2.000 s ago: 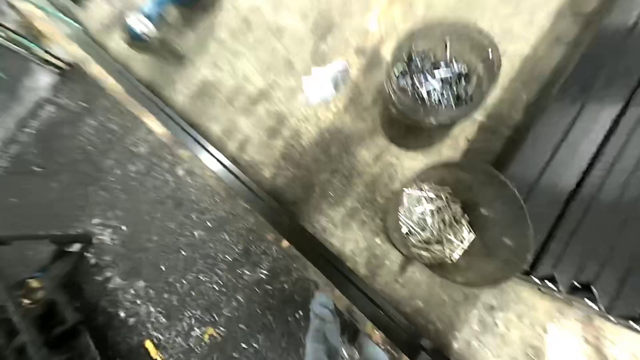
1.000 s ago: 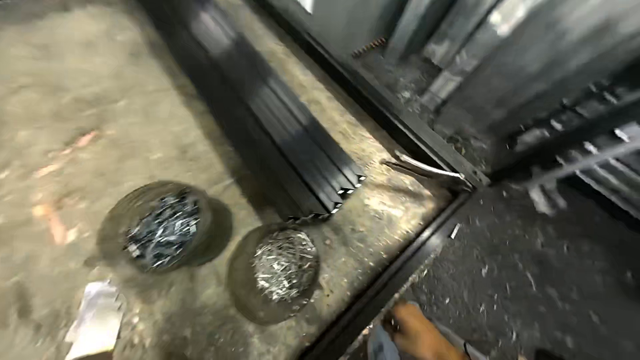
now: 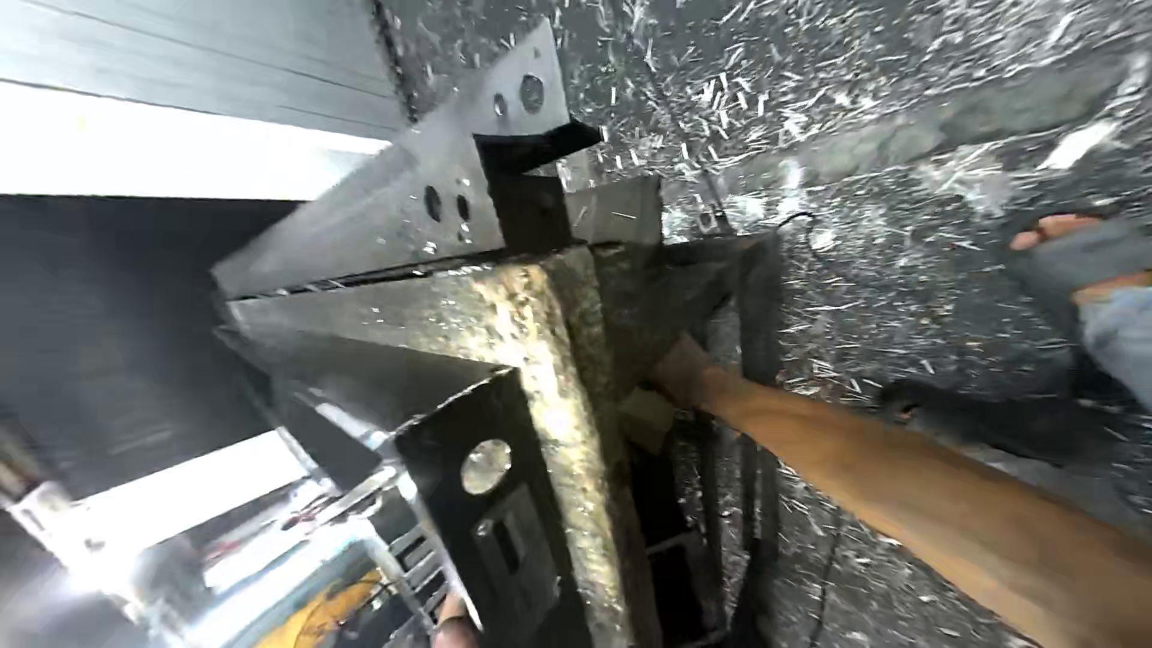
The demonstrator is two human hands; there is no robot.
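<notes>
My right forearm comes in from the lower right. My right hand [image 3: 686,371] is blurred in the shadow beside a dark metal frame [image 3: 760,310], touching or close to a small tan block [image 3: 646,418]; its grip is hidden. At the bottom edge, part of what appears to be my left hand [image 3: 454,627] shows by the edge of a dark metal plate [image 3: 490,522] with a round hole and a slot; most of it is cut off. A worn, bright metal edge [image 3: 553,405] runs between the hands. Above it lies a grey steel channel [image 3: 387,193] with several punched holes.
Metal scraps [image 3: 864,297] litter the dark floor. A sandaled foot [image 3: 1062,236] and jeans [image 3: 1120,337] are at the right, near a dark shoe [image 3: 972,418]. Large dark panels [image 3: 117,342] fill the left. A yellow item [image 3: 319,612] lies at the lower left among metal parts.
The view has swung strongly, from the floor with two tubs of metal pieces to the punched steel parts. My right forearm now reaches in among them.
</notes>
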